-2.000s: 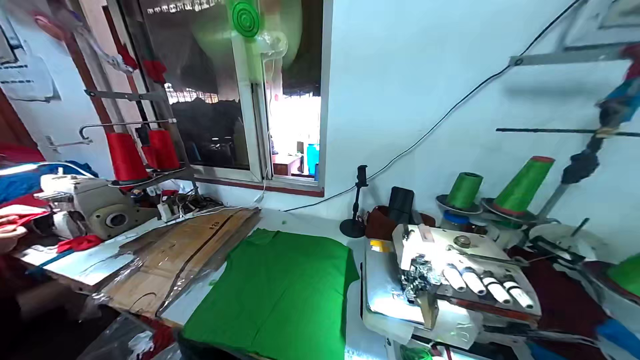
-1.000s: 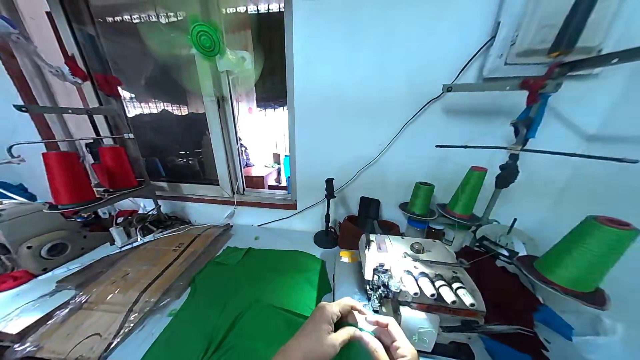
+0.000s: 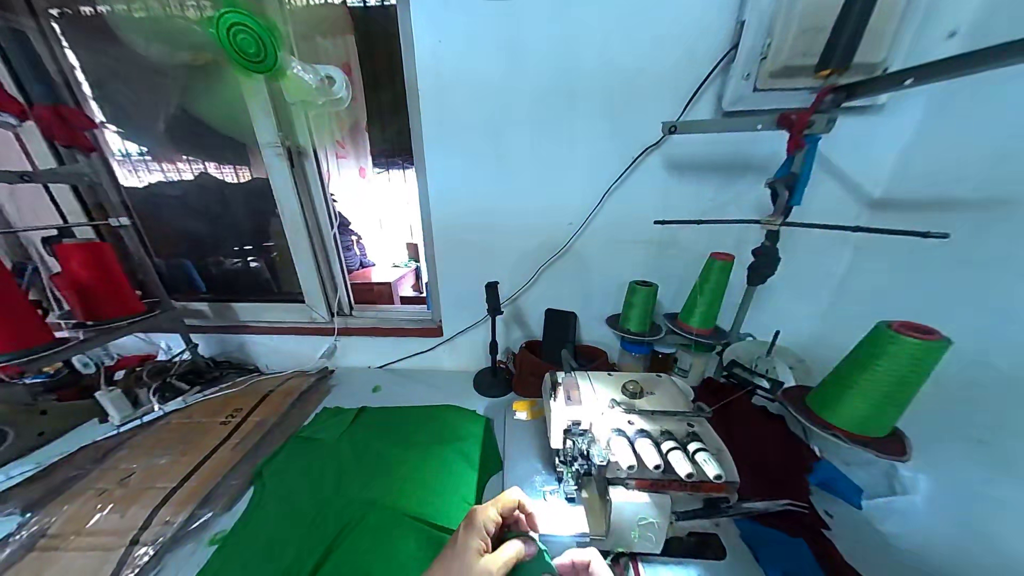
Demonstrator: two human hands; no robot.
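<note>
Green fabric [image 3: 384, 472] lies spread on the table left of a white overlock sewing machine [image 3: 640, 432]. My left hand [image 3: 492, 536] pinches a green fabric edge [image 3: 534, 562] between thumb and fingers, just in front of the machine's lit needle area. At the bottom edge of the view, my right hand [image 3: 582, 562] is partly cut off beside the same edge; its fingertips are near the cloth, and whether they grip it is not clear. Green thread cones [image 3: 876, 380] stand on holders behind and to the right of the machine.
Taped cardboard [image 3: 152, 488] covers the table's left side. A black stand [image 3: 492, 344] and a brown container [image 3: 532, 368] are behind the machine. Metal tweezers [image 3: 740, 510] lie at its right, near dark red cloth [image 3: 760, 464]. Red thread cones [image 3: 96, 280] stand at left.
Two seconds ago no hands showed near the machine; both then came in at the bottom with green fabric. The hands now sit lower in view. The view has swung right.
</note>
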